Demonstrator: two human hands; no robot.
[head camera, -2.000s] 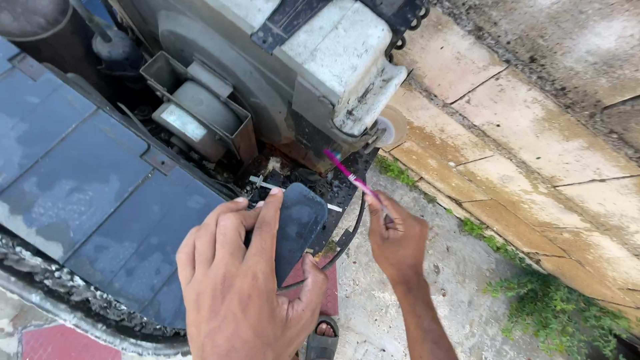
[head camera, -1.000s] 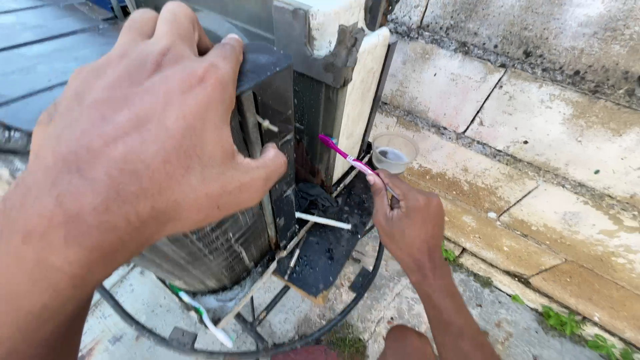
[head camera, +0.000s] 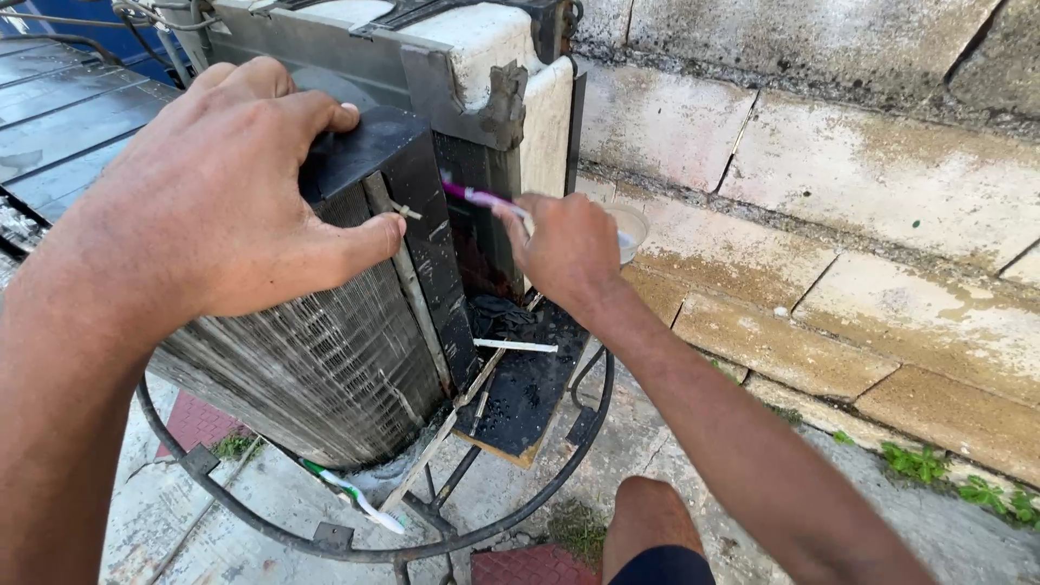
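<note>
My right hand (head camera: 565, 248) grips a pink and white toothbrush (head camera: 479, 197), its head against the dark inner side panel of an air conditioner (head camera: 487, 219). My left hand (head camera: 236, 187) has its fingers spread over the black top corner of the finned condenser coil (head camera: 325, 357), with the thumb at the coil's edge near a small fitting (head camera: 406, 211). Below, a white strip (head camera: 516, 346) and a crumpled black cloth or bag (head camera: 500, 313) lie on the wet black base. A green and white toothbrush (head camera: 357, 497) rests at the coil's lower edge.
The unit sits on a round black metal stand (head camera: 357, 554). Behind my right hand is a clear plastic cup (head camera: 627, 231). A stained block wall (head camera: 812, 195) runs along the right, with small plants (head camera: 914, 463) at its foot. My knee (head camera: 650, 520) shows at the bottom.
The phone-like dark part under my left hand two seconds ago now shows as the coil's black top. The view has shifted strongly. My right hand still holds the pink toothbrush.
</note>
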